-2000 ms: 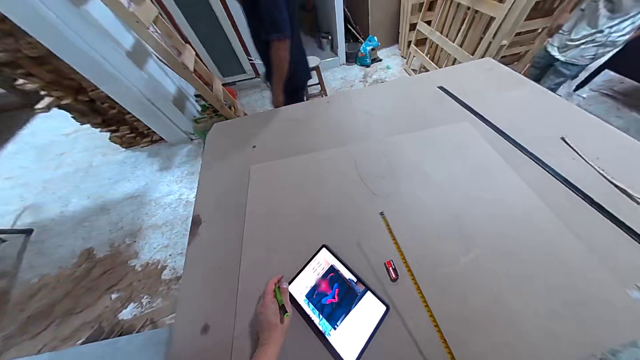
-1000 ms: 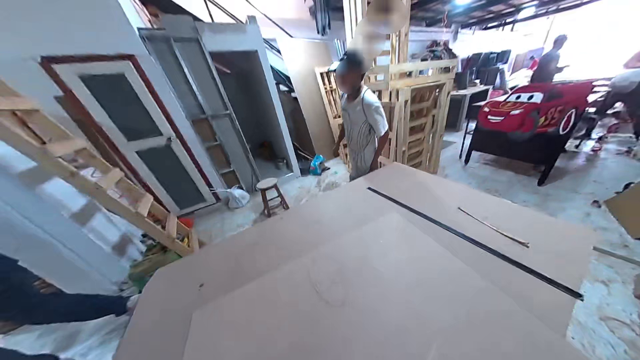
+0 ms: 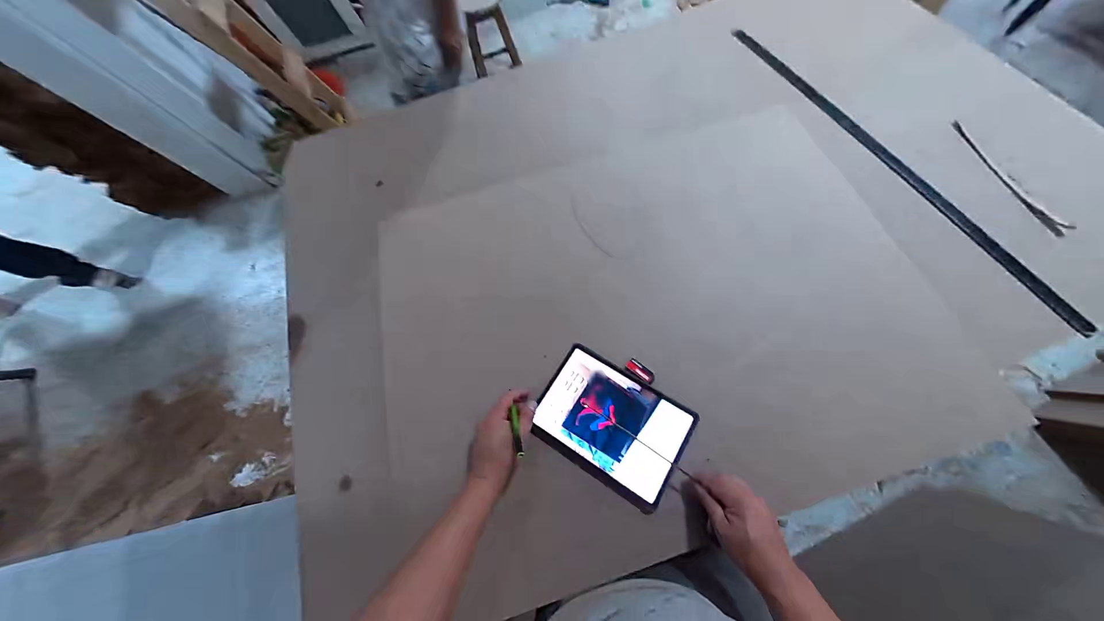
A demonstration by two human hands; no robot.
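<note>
A tablet with a lit colour picture (image 3: 614,427) lies on a large brown board (image 3: 483,285) near its front edge. My left hand (image 3: 496,444) is at the tablet's left corner and holds a green pen (image 3: 516,429). At the tablet's lower right, my right hand (image 3: 737,517) pinches a thin dark strip (image 3: 686,474) that crosses over the screen; what it is cannot be told. A small red and black object (image 3: 640,371) sits at the tablet's upper edge. A faint curved line (image 3: 589,228) shows on the board.
A long black strip (image 3: 906,172) and a thin split piece (image 3: 1009,181) lie at the board's right. Beyond the far edge are a person (image 3: 414,43), a wooden stool (image 3: 492,39) and a timber frame (image 3: 259,60). Another person's dark-sleeved arm (image 3: 52,263) shows at left.
Two seconds ago a yellow tape blade lay right of the tablet; it no longer lies there. My right hand has come into view with the thin strip. The view swung up and back down.
</note>
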